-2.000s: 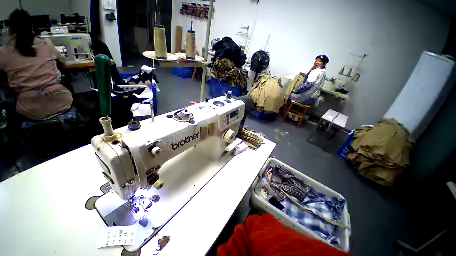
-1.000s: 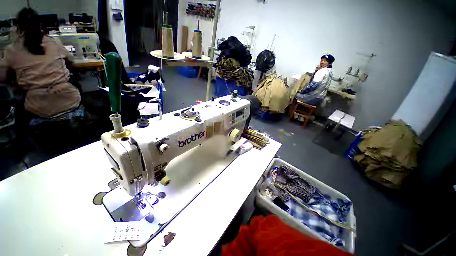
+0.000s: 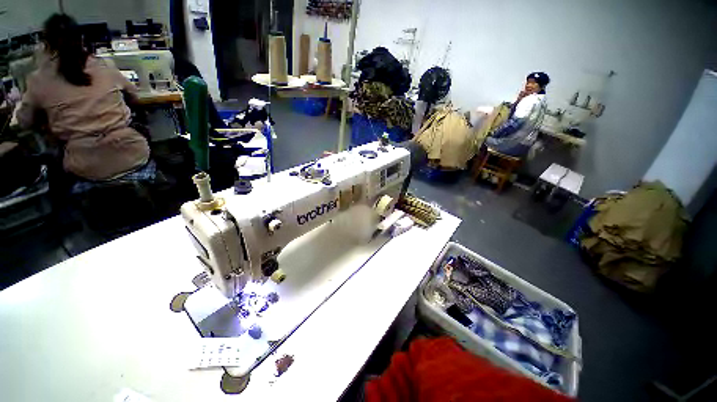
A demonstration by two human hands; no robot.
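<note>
Neither of my hands is in view; only a red sleeve [image 3: 456,375] shows at the bottom edge. The white "brother" sewing machine [image 3: 314,206] stands on the white table [image 3: 102,314], its needle area [image 3: 253,305] lit. A white sheet with small printed marks [image 3: 216,353] lies flat on the table just in front of the needle plate. A small reddish-brown piece [image 3: 284,363] lies to its right. A pale piece [image 3: 132,395] shows at the bottom edge, too faint to name.
A white bin [image 3: 578,345] of plaid and dark fabric stands by the table's right end. Khaki strips [image 3: 420,210] lie behind the machine's right end. A khaki heap [image 3: 638,232] is at right. One person [image 3: 93,118] sits at back left, another [image 3: 525,118] at back right.
The whole view has shifted, so the machine, table and bin appear farther right and slightly lower. A pale piece now shows at the bottom edge. The red sleeve remains at the bottom.
</note>
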